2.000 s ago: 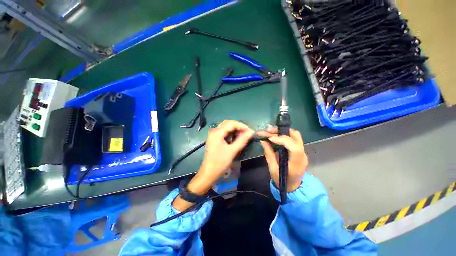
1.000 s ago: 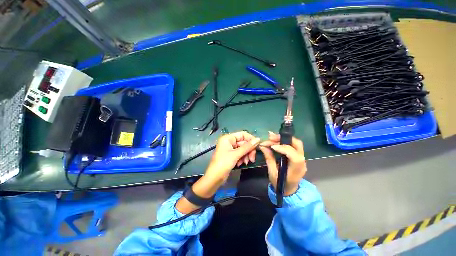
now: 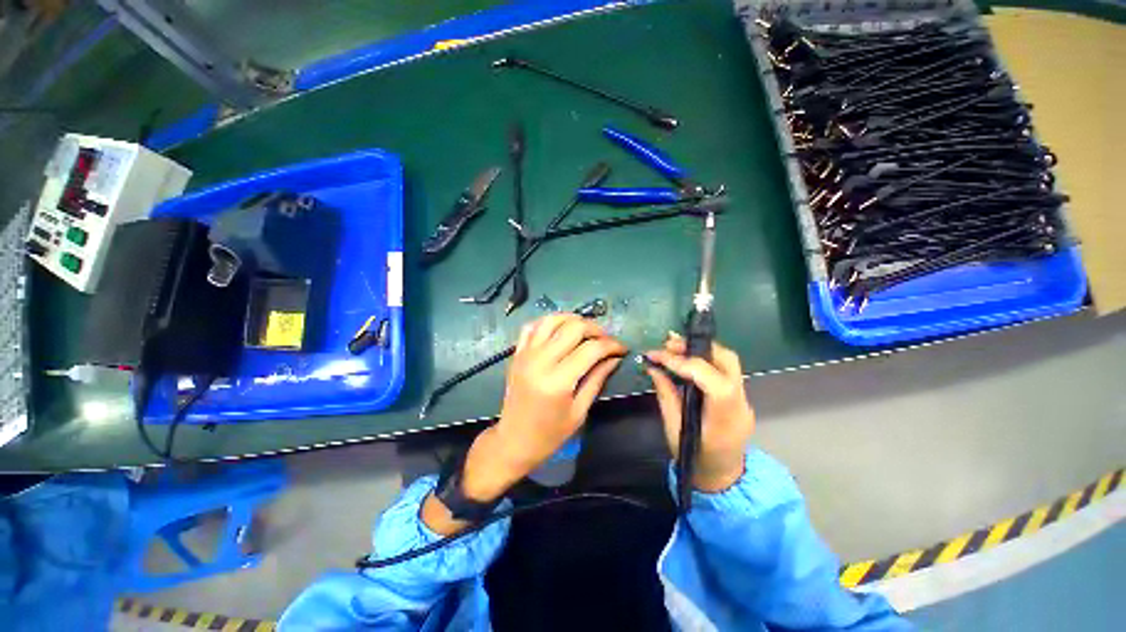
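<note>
My right hand (image 3: 714,414) holds a soldering iron (image 3: 705,278) upright, its silver tip pointing to the back of the bench. The fingertips of the same hand also pinch a small dark piece with a bright end (image 3: 642,359). My left hand (image 3: 553,377) is curled just left of it, with a small gap between the fingertips of the two hands. What the left fingers hold, if anything, is hidden. A black cable (image 3: 463,379) runs out left from behind the left hand; a dark end shows above the knuckles.
Blue-handled cutters (image 3: 632,195), a knife (image 3: 461,215) and several black cables (image 3: 593,93) lie on the green mat. A blue tray (image 3: 393,333) with a black station (image 3: 148,296) stands left, a white meter box (image 3: 105,210) beyond. A grey bin (image 3: 790,161) full of cables stands right.
My fingertips have moved apart, the left hand back to the left. The small bright end at my right fingertips now shows. The iron stays in my right hand. The camera view has shifted slightly.
</note>
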